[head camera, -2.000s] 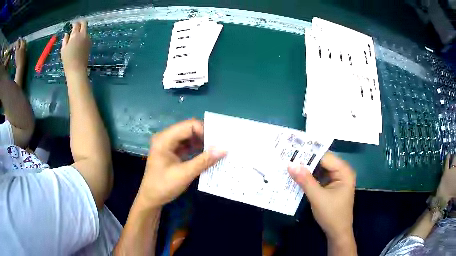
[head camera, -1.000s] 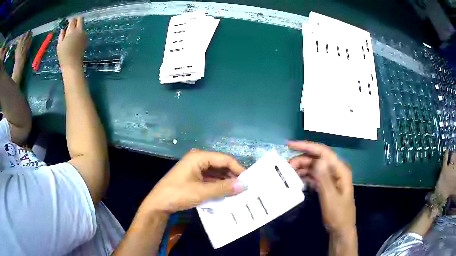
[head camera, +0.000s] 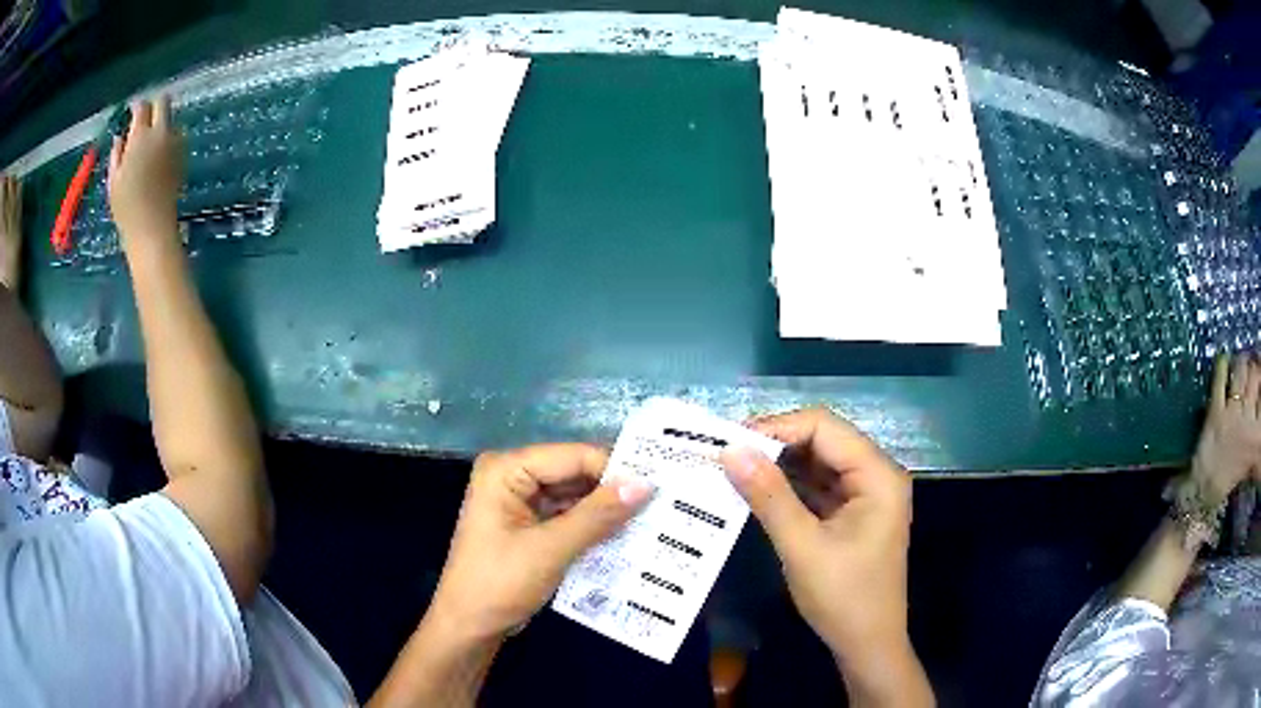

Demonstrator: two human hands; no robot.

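Note:
A half-folded instruction sheet (head camera: 678, 539) is a narrow white strip with several short dark bars. It is held tilted in front of the bench's near edge. My left hand (head camera: 533, 533) pinches its left long side, thumb on top. My right hand (head camera: 816, 519) pinches its upper right corner, thumb on top. The fingers under the paper are partly hidden. A large stack of unfolded sheets (head camera: 885, 194) lies on the bench at the right. A narrower, slightly fanned pile of folded leaflets (head camera: 450, 145) lies at the left centre.
Clear plastic blister trays lie at the far right (head camera: 1106, 263) and the left (head camera: 249, 145). A neighbour's arm (head camera: 194, 346) reaches over the left tray beside a red-orange tool (head camera: 75, 201). Another person's hand (head camera: 1228, 415) rests at the right edge of the green bench (head camera: 622, 277).
The sheet, first wide and open, is now a narrow strip, turned so its printed bars face up. My right hand, loose beside the paper a second ago, now grips it. The bench view has shifted left.

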